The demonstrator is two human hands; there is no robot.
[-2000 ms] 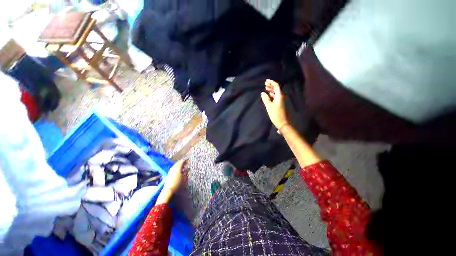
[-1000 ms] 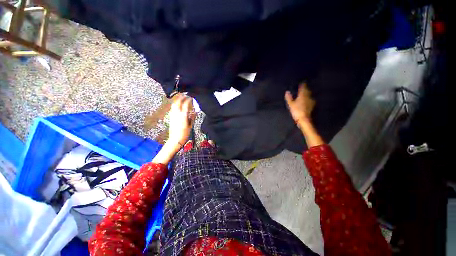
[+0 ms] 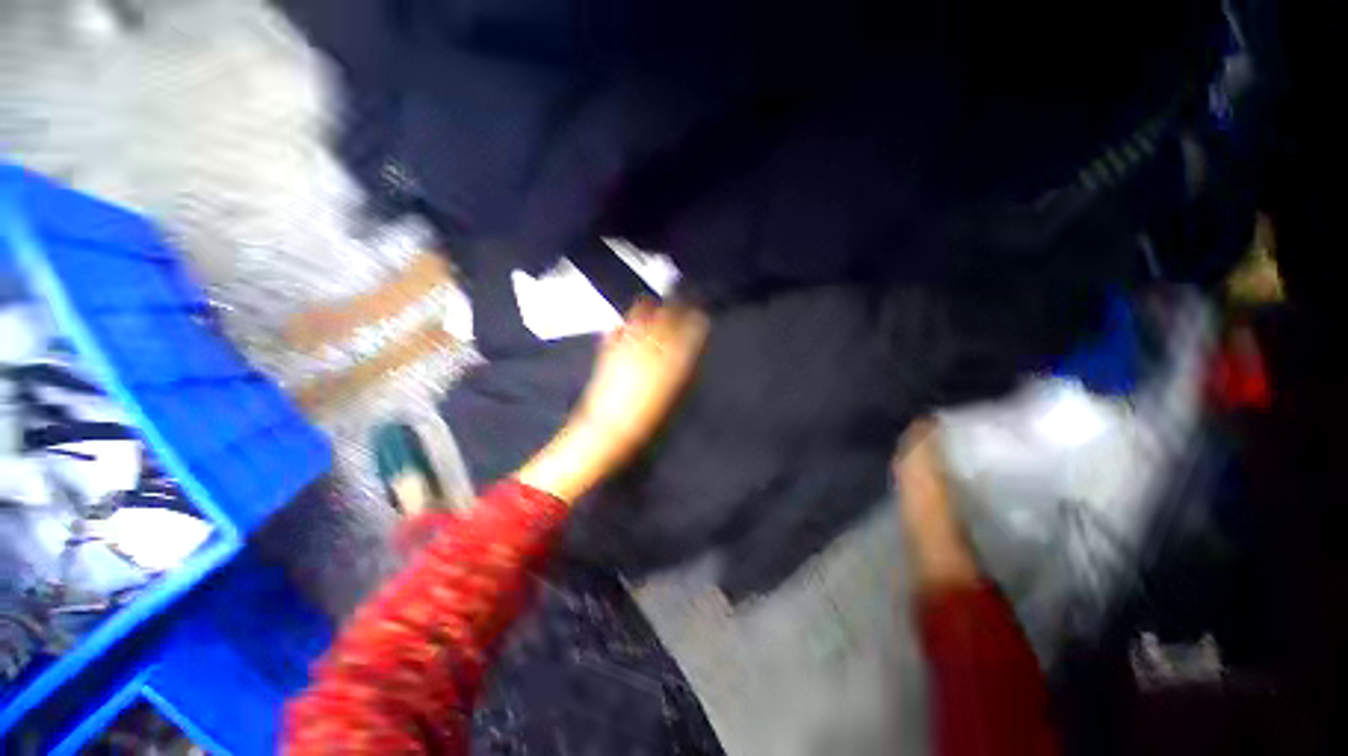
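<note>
A large heap of dark garments fills the top and middle of the view, motion-blurred. Two white paper tags show on it left of centre. My left hand is on the dark cloth beside the tags, its fingers curled together; whether it grips cloth or a tag is not clear. My right hand is blurred at the lower right edge of the dark cloth; its fingers are hard to make out.
A blue bin with black-and-white pieces stands at the left. Pale floor shows at the upper left, with tan strips near the bin. A blurred whitish thing and a small red thing are at the right.
My left hand has moved right, onto the dark cloth by the tags. My right hand has moved down to the cloth's lower edge. The view has shifted and the bin appears further left.
</note>
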